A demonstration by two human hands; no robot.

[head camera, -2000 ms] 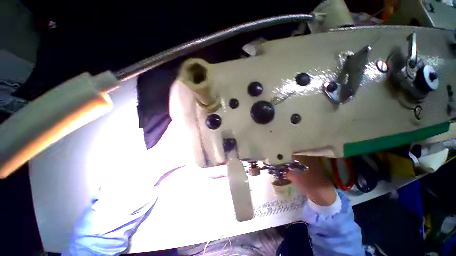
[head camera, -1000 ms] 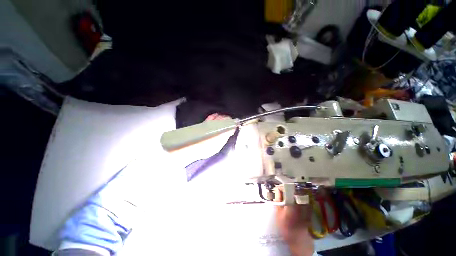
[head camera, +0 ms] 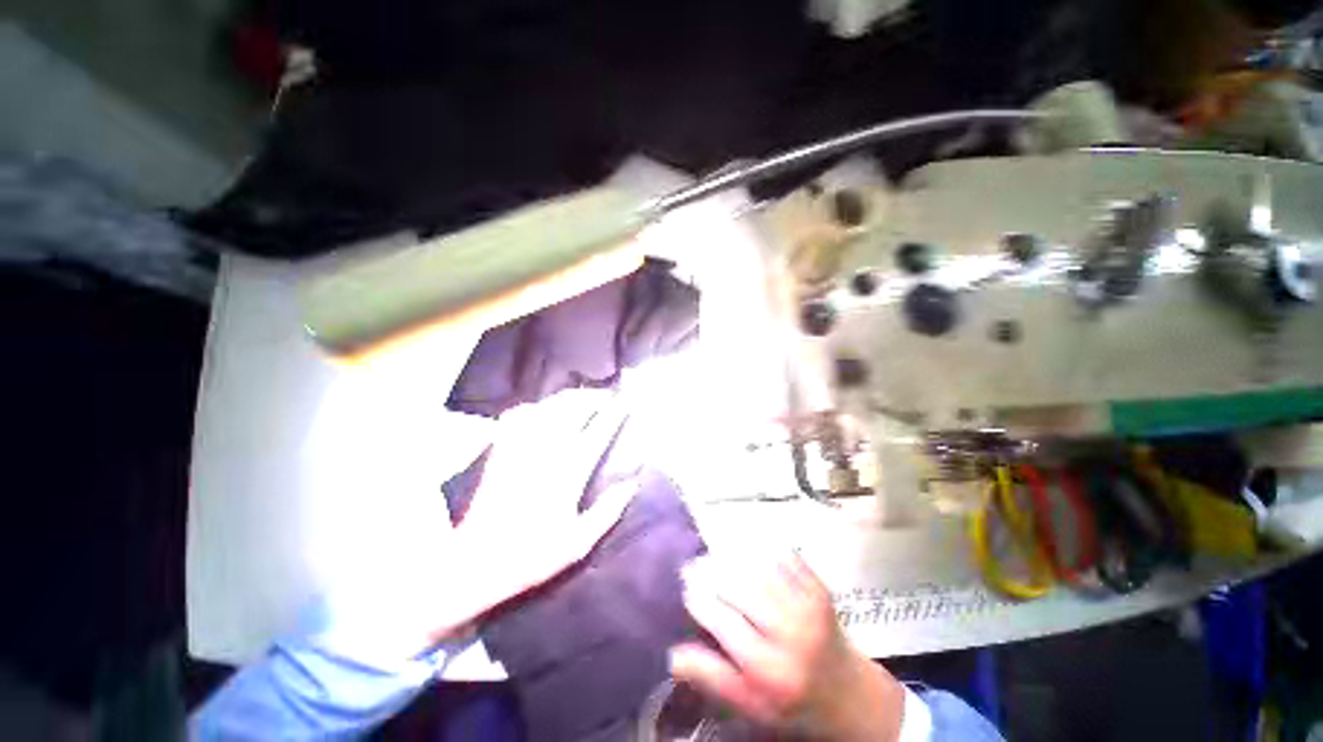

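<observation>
A dark purple-grey cloth piece (head camera: 602, 623) lies in front of me over the white table's front edge, left of the needle area (head camera: 834, 461). A second part of the cloth (head camera: 573, 341) shows beyond my left hand, under the lamp; whether both are one piece is hidden. My left hand (head camera: 501, 529) lies over the cloth with the thumb spread, its fingers washed out by glare. My right hand (head camera: 784, 645) is at the cloth's right edge with bent fingers, blurred; I cannot tell if it grips the cloth.
The cream machine head (head camera: 1016, 334) stands to the right. The lamp (head camera: 479, 283) hangs over the table (head camera: 247, 478) on a metal arm. Scissors with yellow (head camera: 1008, 544) and red (head camera: 1066, 529) handles lie below the machine head. Black cloth (head camera: 551, 102) lies behind.
My left hand has come into clear view nearer me with the purple-grey cloth. My right hand has moved left from the needle area to the cloth's edge. The camera view has shifted.
</observation>
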